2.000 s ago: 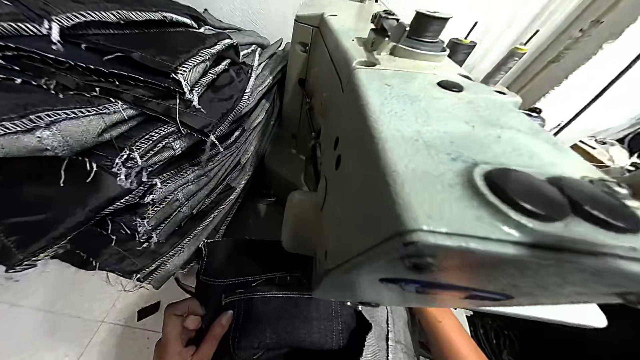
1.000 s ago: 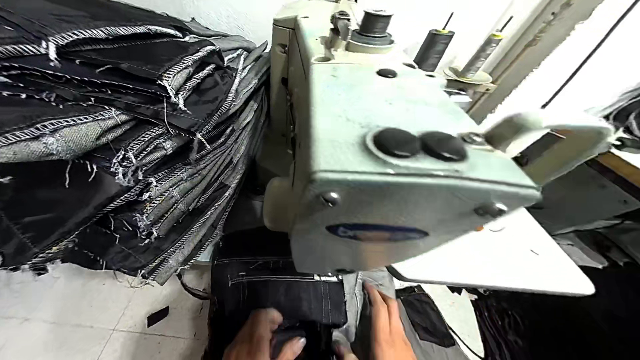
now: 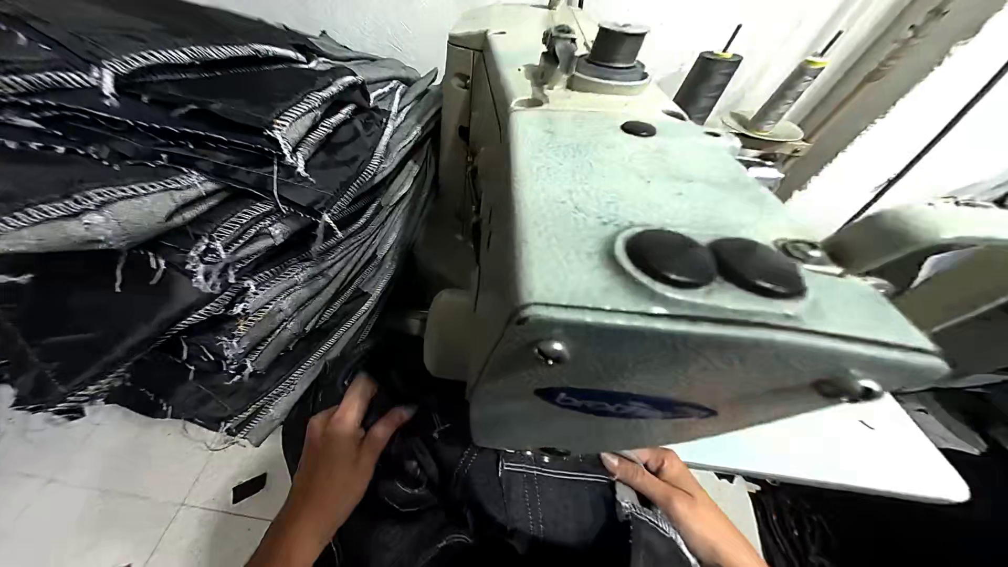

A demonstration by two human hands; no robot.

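A dark denim garment (image 3: 563, 504) with pale double stitching lies under the head of an industrial sewing machine (image 3: 630, 378). Bunched black cloth is gripped between the thumb and fingers of my left hand (image 3: 342, 441), left of the machine head. My right hand (image 3: 669, 488) pinches the garment's edge beside a frayed grey seam, just right of the needle area. The machine head hides the needle and the presser foot.
A tall stack of black and grey denim pieces (image 3: 260, 205) with overlocked edges rises at the left. Thread spools (image 3: 618, 46) stand atop and behind the machine. A white table surface (image 3: 835, 449) extends at the right. Pale floor tiles (image 3: 94, 488) show at lower left, with a dark scrap (image 3: 250, 488).
My left hand has moved from the near part of the denim to bunched cloth farther left. My right hand now pinches the edge close to the machine head. The view has shifted.
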